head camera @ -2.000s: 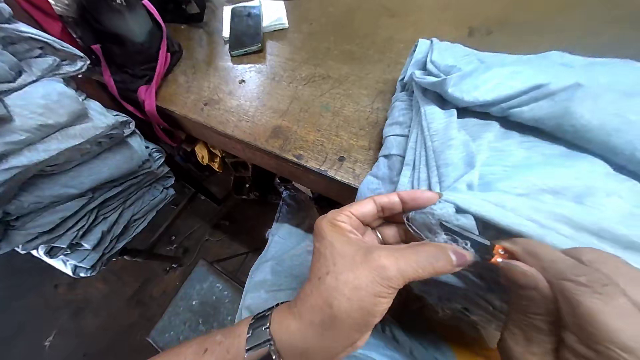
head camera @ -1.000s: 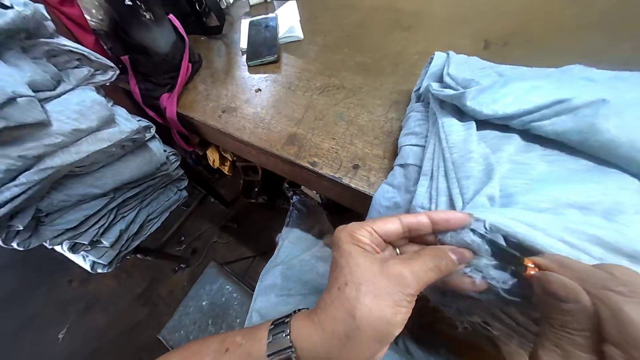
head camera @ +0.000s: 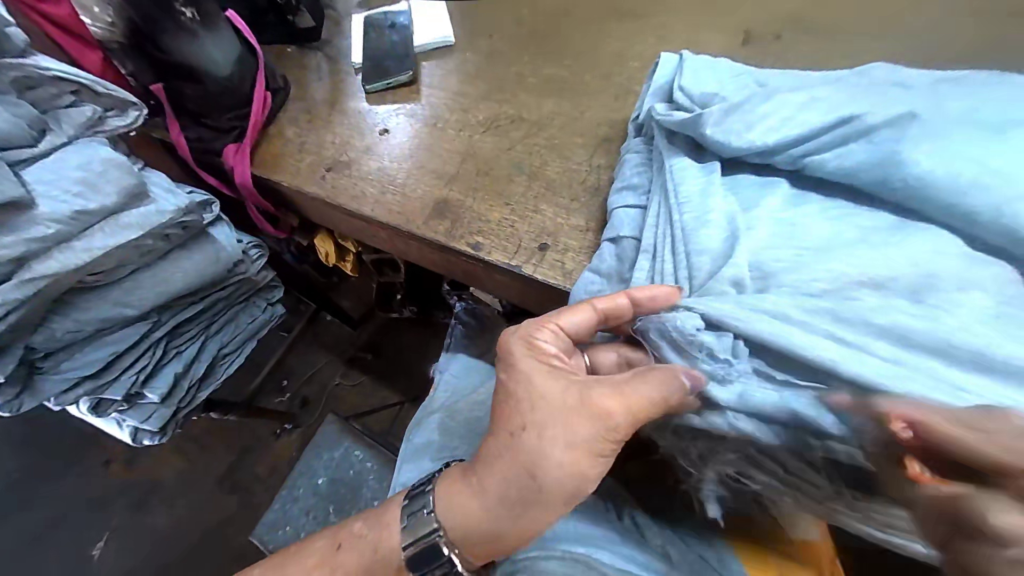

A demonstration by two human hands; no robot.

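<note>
Light blue fabric point(head camera: 864, 272) lies bunched and folded over the table's edge on the right. My left hand point(head camera: 584, 400), with a ring and a metal watch, pinches a frayed edge of the cloth point(head camera: 712, 360) between thumb and fingers. Loose threads point(head camera: 744, 472) hang below that edge. To its right, my right hand point(head camera: 952, 472) is blurred by motion; its fingers are closed around a small tool with orange parts point(head camera: 904, 430), whose kind cannot be told in this view. The tool's working end is blurred against the cloth.
A wooden table point(head camera: 496, 168) spans the upper view, with a phone point(head camera: 388, 50) on white paper point(head camera: 434, 26). Stacked grey-blue fabric point(head camera: 144, 288) stands at the left, beside a dark bag point(head camera: 200, 80) with pink straps point(head camera: 248, 152). A grey metal plate point(head camera: 328, 484) is low down.
My right hand and the orange-marked tool have moved to the right, away from my left hand's fingertips. My left hand keeps its pinch on the cloth, where more frayed threads show than two seconds ago.
</note>
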